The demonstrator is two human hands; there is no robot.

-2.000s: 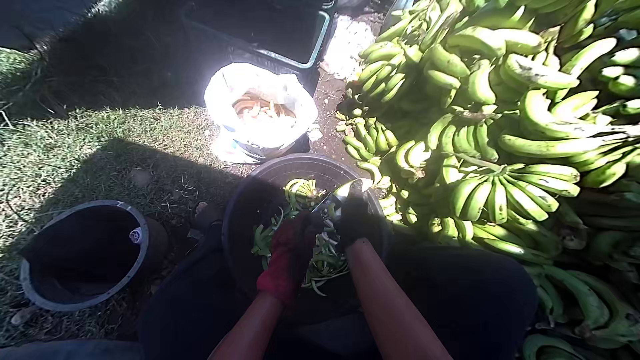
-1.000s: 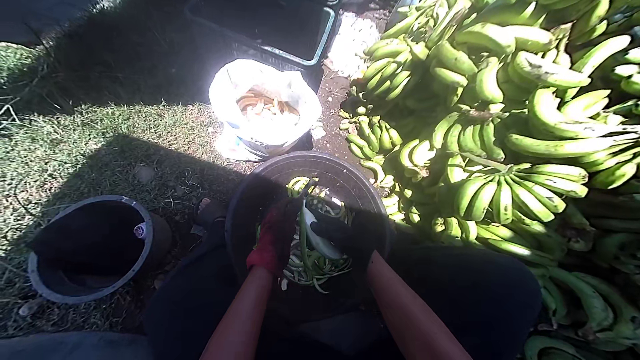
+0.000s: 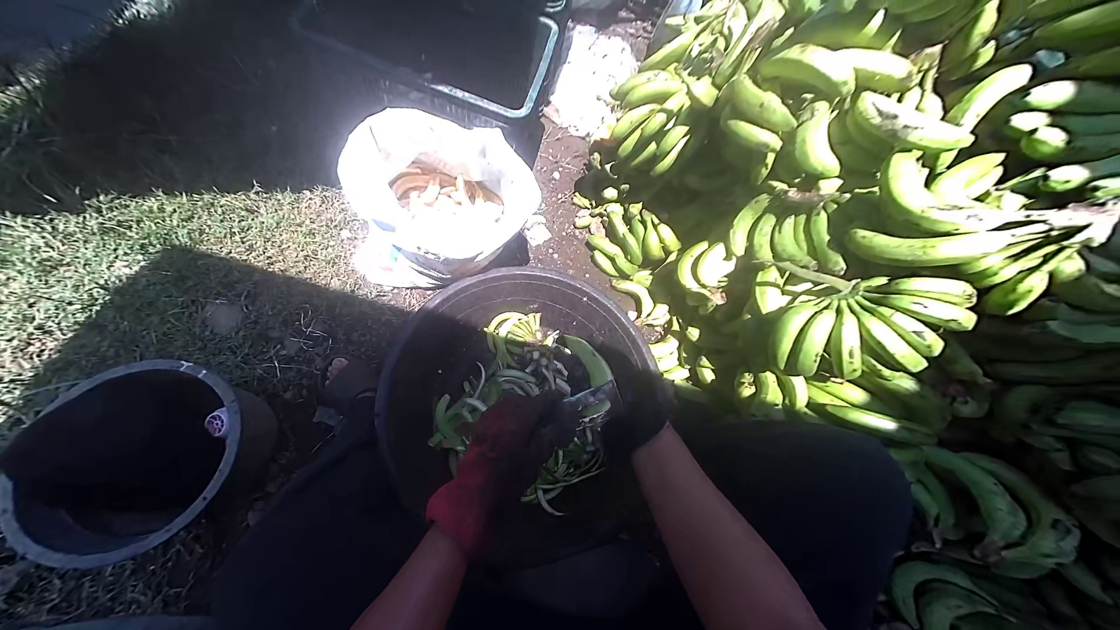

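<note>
Over a round black tub (image 3: 512,280), both my gloved hands work close together. My left hand (image 3: 516,442), in a red and dark glove, is closed around what seems to be a small knife (image 3: 592,395); its handle is hidden. In a black glove, my right hand (image 3: 637,404) grips a green banana (image 3: 588,360), whose upper end points up and left. The metal blade lies against the banana between the hands. Green peel strips (image 3: 560,477) lie in the tub below, with a small bunch of bananas (image 3: 518,327) near its far side.
A white sack (image 3: 437,249) holding pale peeled pieces stands beyond the tub. A dark crate (image 3: 529,83) is behind it. An empty-looking black bucket (image 3: 232,437) sits on the grass at left. Green banana bunches (image 3: 844,332) are heaped at right. My dark-clad legs flank the tub.
A pale, peeled-looking piece was in my right hand one second ago; now a green banana is there. The hands have shifted slightly within the tub area.
</note>
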